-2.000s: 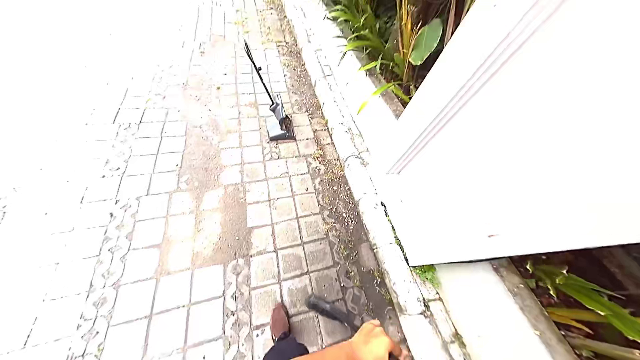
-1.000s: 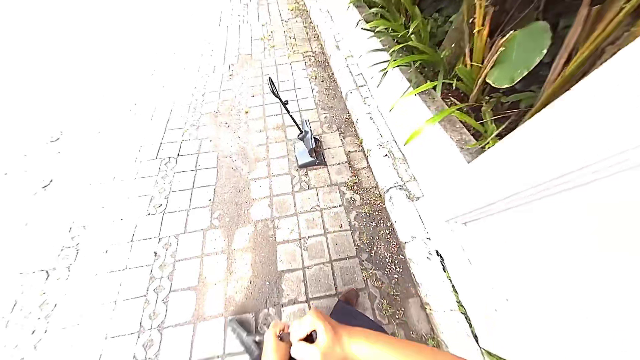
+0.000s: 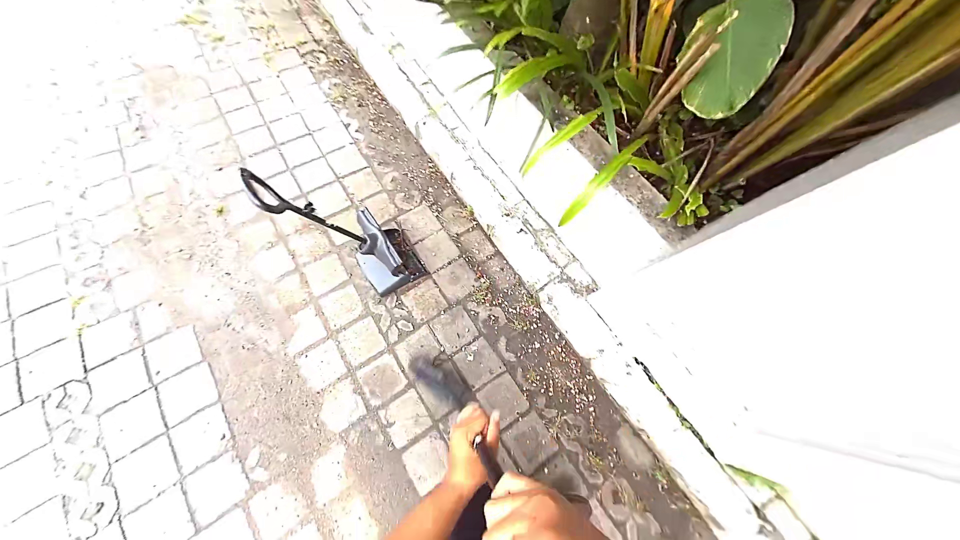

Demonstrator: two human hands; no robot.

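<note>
Both hands grip a dark long-handled tool (image 3: 444, 386) whose blurred far end looks like a broom head, low over the grey pavers. My left hand (image 3: 471, 442) holds it nearer that end, thumb up. Behind it, at the bottom edge, my right hand (image 3: 534, 511) is closed round the same handle. Ahead of the tool a grey and black long-handled dustpan (image 3: 384, 264) lies on the paving, its handle slanting up to the left and ending in a black loop. Dark debris shows in its pan. Small litter (image 3: 555, 367) is scattered along the dirt strip to the right.
A pale curb (image 3: 555, 300) runs diagonally along the right of the block paving (image 3: 172, 390). Beyond it are a plant bed with green leaves (image 3: 739, 60) and a large white panel or wall (image 3: 810, 337). Bright light washes out the upper left.
My view has swung and moved closer to the dustpan. Both hands now show on the tool, where two seconds ago one hand was plain at the bottom edge.
</note>
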